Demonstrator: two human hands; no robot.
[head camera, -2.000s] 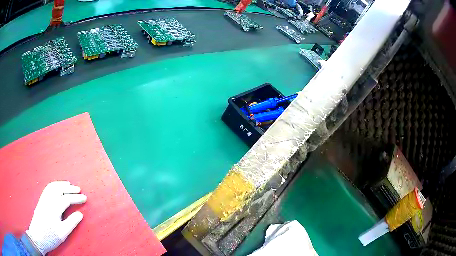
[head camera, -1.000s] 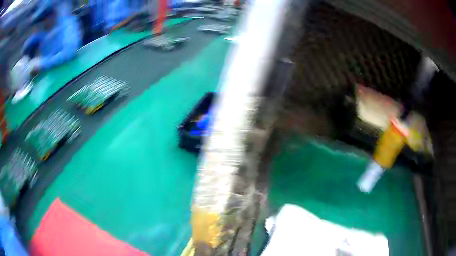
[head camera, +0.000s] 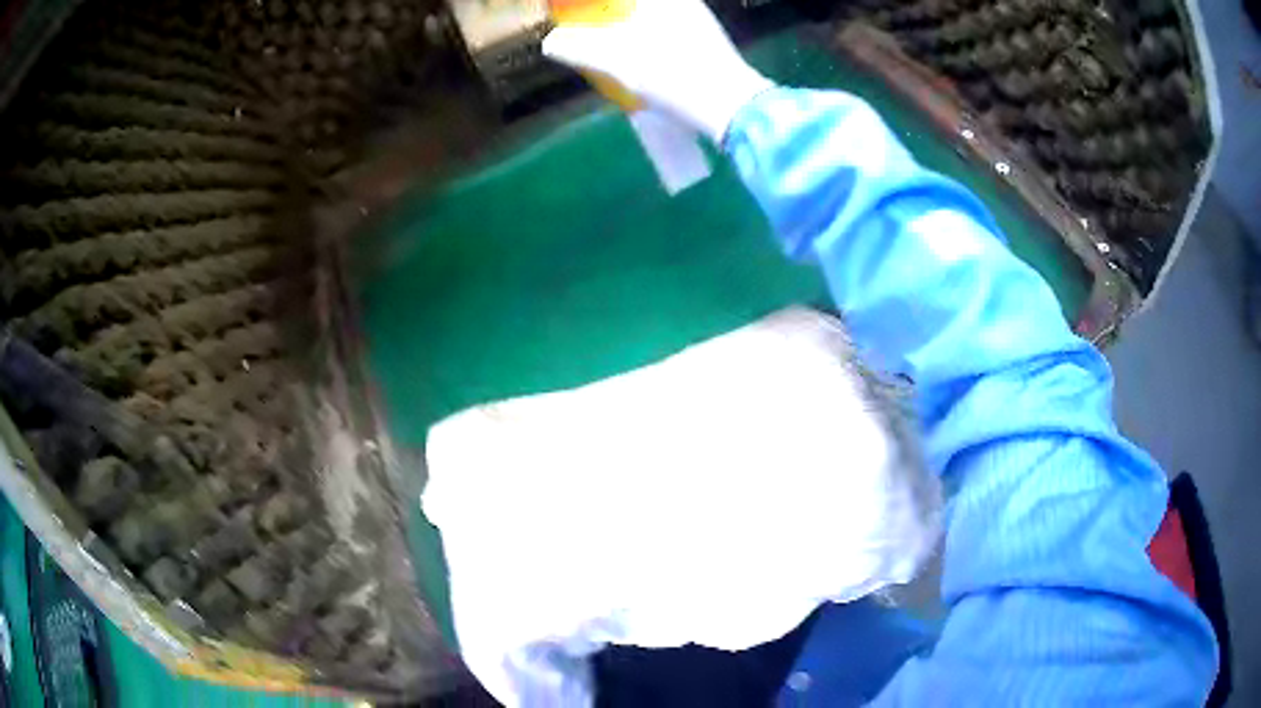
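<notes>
My right hand (head camera: 664, 58), in a white glove, is at the top of the view, closed around the yellow-orange grip of the blasting nozzle (head camera: 669, 150). The nozzle's flat white tip points down over the green booth floor (head camera: 553, 263). The fingers partly hide the grip. A large white padded cloth (head camera: 664, 498) lies at the booth opening, nearest to me. My left hand cannot be made out; a white fold at the bottom edge looks like part of the cloth.
Dirty brown ridged foam (head camera: 152, 249) lines the booth on both sides. A box with a tan top (head camera: 501, 31) stands at the back beside my hand. The pale booth rim (head camera: 97, 567) curves at lower left, with part of the green bench outside it.
The view has swung right into the booth; the bench, boards and red mat have left it. My right arm has come in and its hand has taken hold of the nozzle.
</notes>
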